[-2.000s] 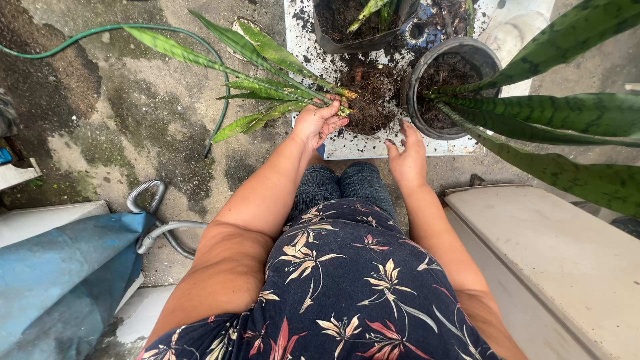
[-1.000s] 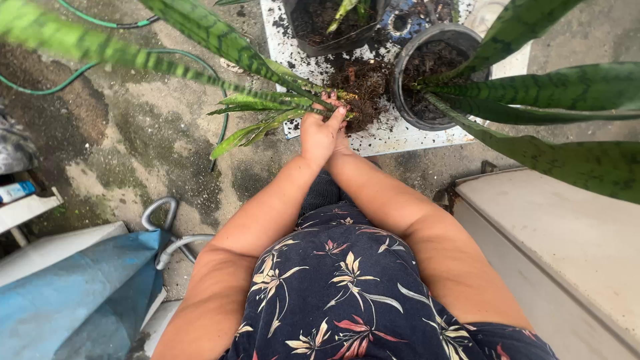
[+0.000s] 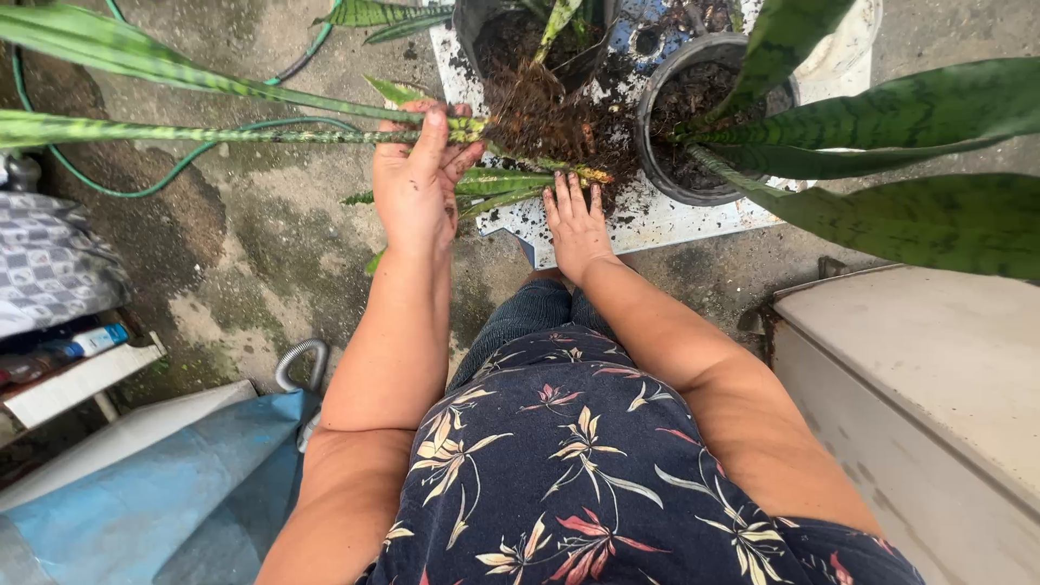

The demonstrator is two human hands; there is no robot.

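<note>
My left hand grips a snake plant by the base of its long leaves, which point left; its brown roots hang over the soil on a white board. Soil clings to my fingers. My right hand rests with spread fingers against the base of other snake plant leaves lying on the board; whether it grips them I cannot tell. Just right of it stands a round black pot with soil and tall broad snake plant leaves. A dark square pot with soil stands beyond the roots.
A green hose curls over the concrete floor at left. A blue tarp, a grey corrugated hose and a white shelf with bottles are at lower left. A large beige metal box stands at lower right.
The snake plant in my left hand has been lifted apart from the leaves on the board, and its roots show. My right hand, which was beside my left hand, now touches the lying leaves.
</note>
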